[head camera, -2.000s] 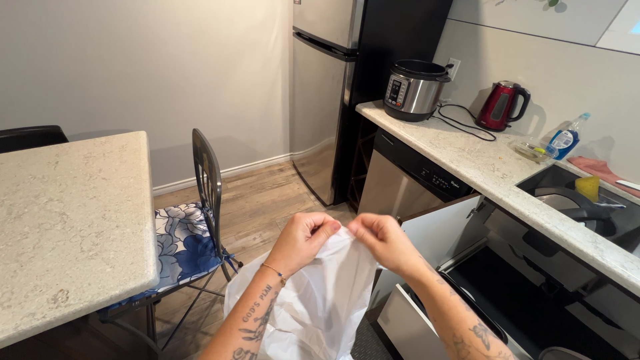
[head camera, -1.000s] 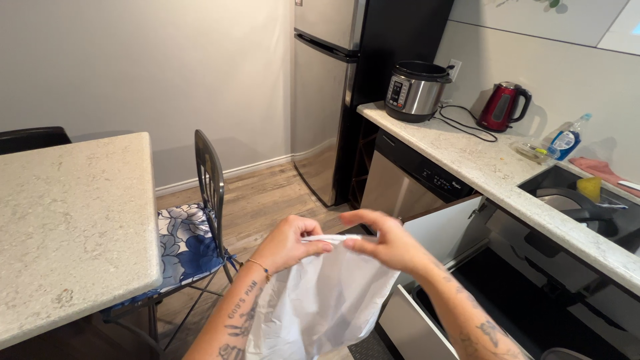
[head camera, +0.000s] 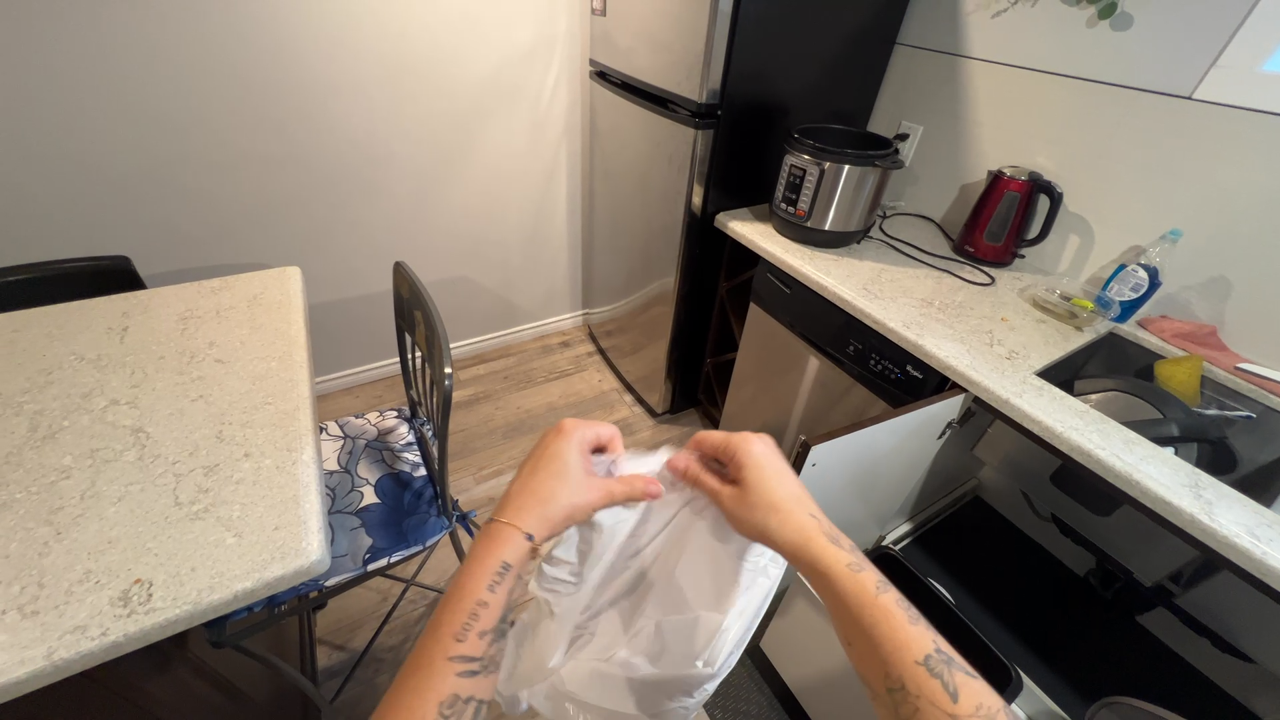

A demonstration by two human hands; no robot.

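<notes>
A white plastic bag (head camera: 640,610) hangs from both my hands in the lower middle, gathered at its top edge. My left hand (head camera: 575,480) pinches the gathered rim between thumb and fingers. Close beside it, my right hand (head camera: 735,485) grips the same rim with bent fingers. The bag's top is slightly blurred, and its lower end runs out of view. At the lower right, behind my right forearm, a black-rimmed bin (head camera: 955,625) stands by the opened sink cabinet.
A white cabinet door (head camera: 890,480) stands open beside the dishwasher (head camera: 800,370). The counter (head camera: 900,300) holds a multicooker (head camera: 835,190), a red kettle (head camera: 1005,220) and a dish soap bottle (head camera: 1135,280). A chair (head camera: 425,390) and table (head camera: 150,450) are at left.
My fingers have shifted along the bag's rim. My right hand, raised with its fingers extended a second ago, now pinches the rim again, and the top looks more bunched.
</notes>
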